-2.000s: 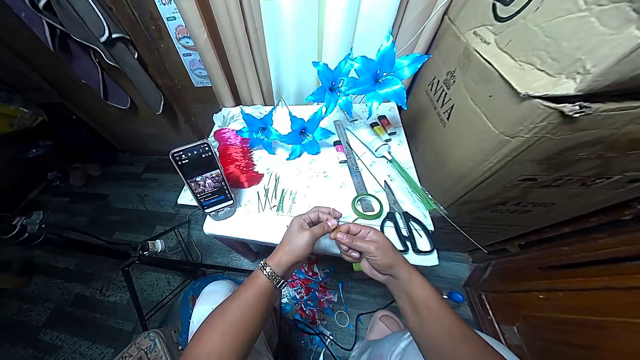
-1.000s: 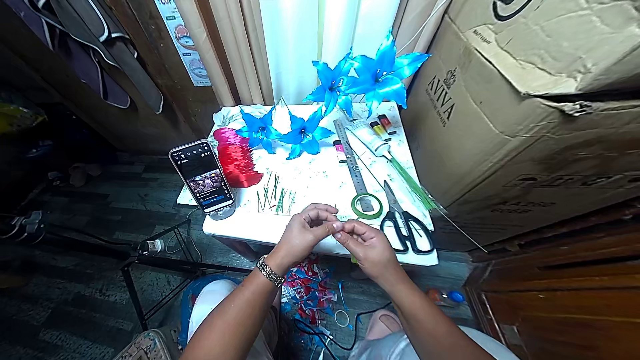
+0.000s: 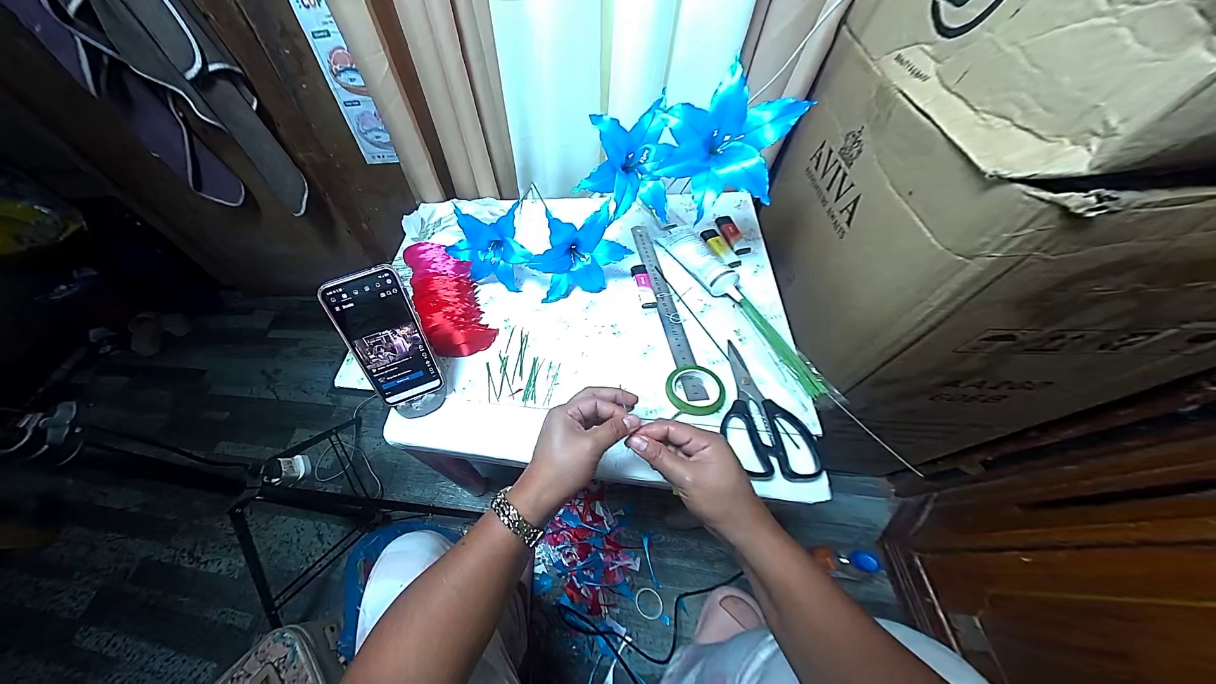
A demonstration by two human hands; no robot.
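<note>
My left hand and my right hand meet above the near edge of the white table, fingertips pinched around something thin, too small to name. Right beside my right hand lie black-handled scissors and a roll of green floral tape over the end of a steel ruler. Short green wire pieces are spread beyond my left hand. Red ribbon petals lie at the table's left, near blue ribbon flowers. A bundle of green stem wires lies at the right.
A phone stands on the table's left corner. A glue bottle and small bottles are at the back right. A large cardboard box borders the table. Below are ribbon scraps, a black cable and a black metal stand.
</note>
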